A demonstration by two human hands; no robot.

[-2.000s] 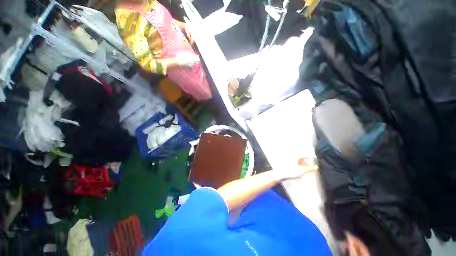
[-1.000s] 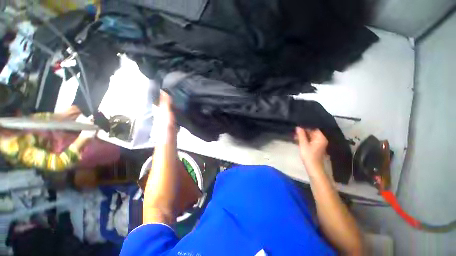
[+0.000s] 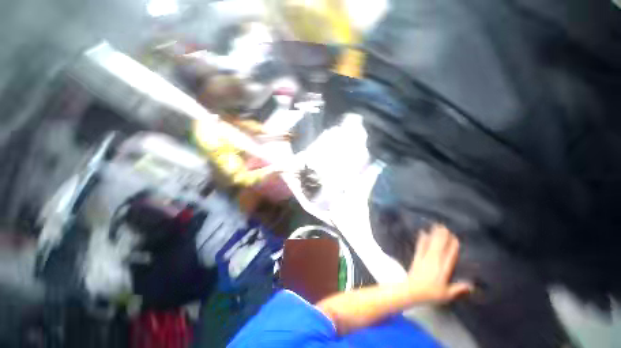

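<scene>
The picture is badly blurred. My left hand (image 3: 436,265) lies palm down over the dark garment (image 3: 511,296) near the table edge. Its fingers and thumb are spread and it grips nothing that I can see. My right hand is out of the picture. The black and grey garment pile (image 3: 470,163) spreads behind and to the right of my left hand. A small bluish part (image 3: 385,183) shows at the pile's left side. Where the garment's outline ends and the pile begins cannot be told.
The white table edge (image 3: 371,251) runs left of my hand. A white bin with a brown top (image 3: 311,268) stands beside it. A person in a yellow-patterned top (image 3: 235,163) is beyond. A blue crate (image 3: 238,255) and a red crate (image 3: 160,329) are at left.
The view has swung left, and my right hand and the iron have left the picture. My left hand, earlier at the garment's left end, now lies spread over the dark cloth.
</scene>
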